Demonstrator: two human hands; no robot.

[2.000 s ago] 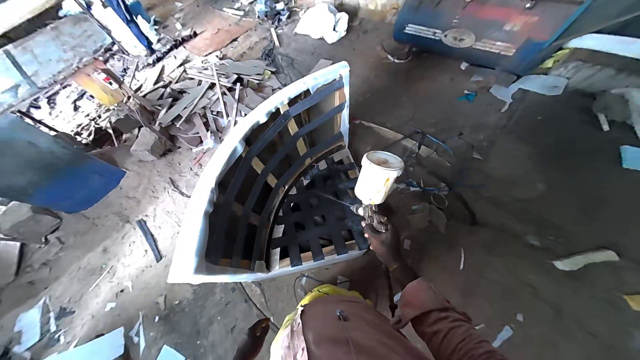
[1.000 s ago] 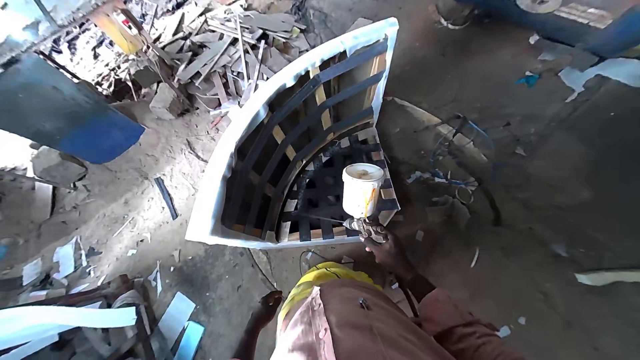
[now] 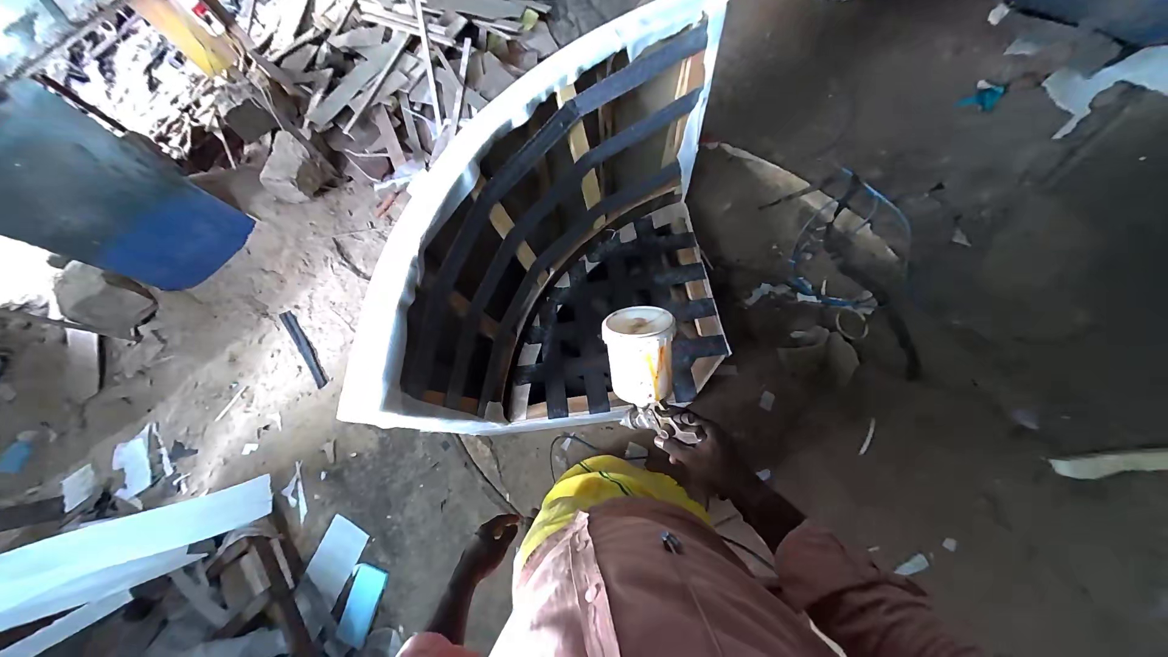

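Observation:
My right hand is closed around the metal body of a spray gun, which carries a white plastic cup with yellow streaks on top. The cup overlaps the near right part of a curved corner sofa frame, whose edge is padded in white. Black webbing straps run across its back, and more are woven over its seat. My left hand hangs low beside the yellow cloth at my waist, near the frame's front edge; its fingers are partly curled and nothing shows in them.
Broken wood scraps lie heaped behind the frame. Stone blocks and a blue panel are at the left. White foam strips fill the lower left. A tangle of blue cord lies on the ground to the right.
The view has shifted, bringing the foam strips at lower left into sight. The spray gun stays in my right hand, now at the frame's near right edge.

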